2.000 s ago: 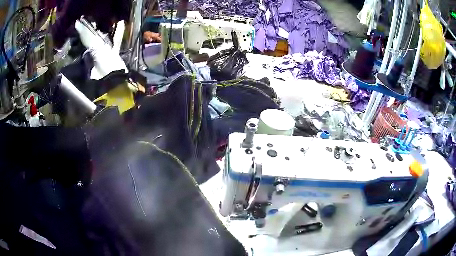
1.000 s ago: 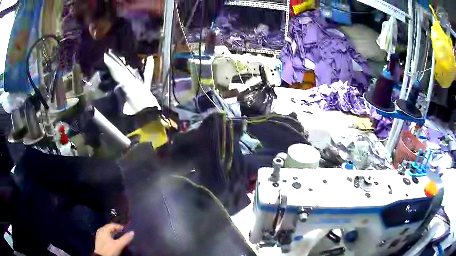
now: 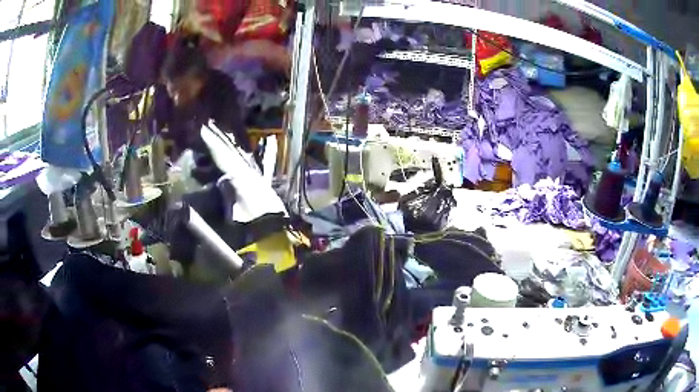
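Observation:
Dark garment panels (image 3: 146, 321) with yellow-green overlocked edges lie heaped across the lower left and centre, left of the sewing machine. The white sewing machine head (image 3: 536, 337) with its blue stripe stands at the lower right; its needle area is cut off by the bottom edge. A small skin-coloured patch at the bottom edge seems to be the top of my left hand (image 3: 219, 390), over the dark cloth; its fingers and any grip are hidden. My right hand is not in view.
A pale lidded mug (image 3: 494, 291) stands behind the machine head. Dark thread cones (image 3: 609, 193) stand on blue holders at right, above an orange-red basket (image 3: 644, 273). A person (image 3: 195, 107) in dark clothing is at upper left. Purple pieces (image 3: 529, 138) lie behind.
The view has tilted up and turned left, so the machine sits lower and further right. A hand absent at first appeared on the dark cloth, and now almost all of it is below the frame.

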